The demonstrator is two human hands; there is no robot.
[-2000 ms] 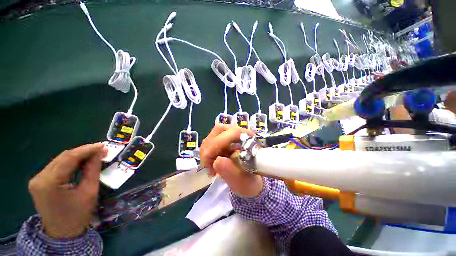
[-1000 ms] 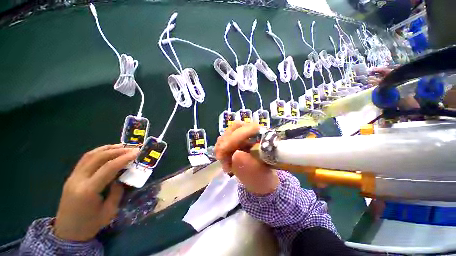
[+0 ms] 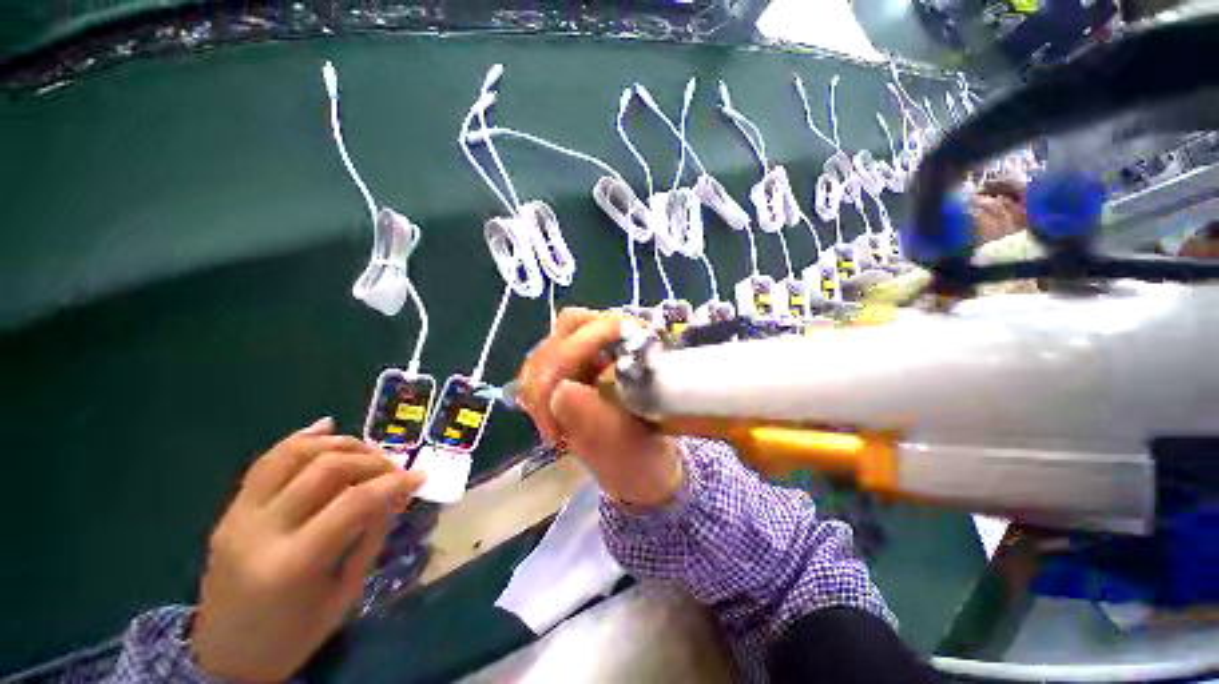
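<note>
Two open white adapter housings with dark boards and yellow blocks lie side by side on the belt, the left housing (image 3: 400,410) and the right housing (image 3: 460,416). A white tab (image 3: 443,474) sits at the right housing's near edge. My left hand (image 3: 314,521) has its fingertips at the near edge of the left housing, by the tab. My right hand (image 3: 588,401) grips the nozzle end of the glue dispensing gun (image 3: 829,388), beside a silver clamp (image 3: 632,378). The thin nozzle tip (image 3: 496,393) points left at the right housing's upper edge. Looped white cords (image 3: 388,263) lie behind.
More corded adapters (image 3: 763,297) run in a row along the green belt (image 3: 174,267) to the upper right. A worn metal rail (image 3: 488,519) and crumpled white sheet (image 3: 568,561) lie nearer me. Black hoses with blue fittings (image 3: 1065,207) arch above the gun. Another person's hand (image 3: 1000,211) shows far right.
The two left housings have shifted right and now stand side by side. My left hand has moved right with them. My right hand and the gun have moved left, bringing the nozzle to the right housing.
</note>
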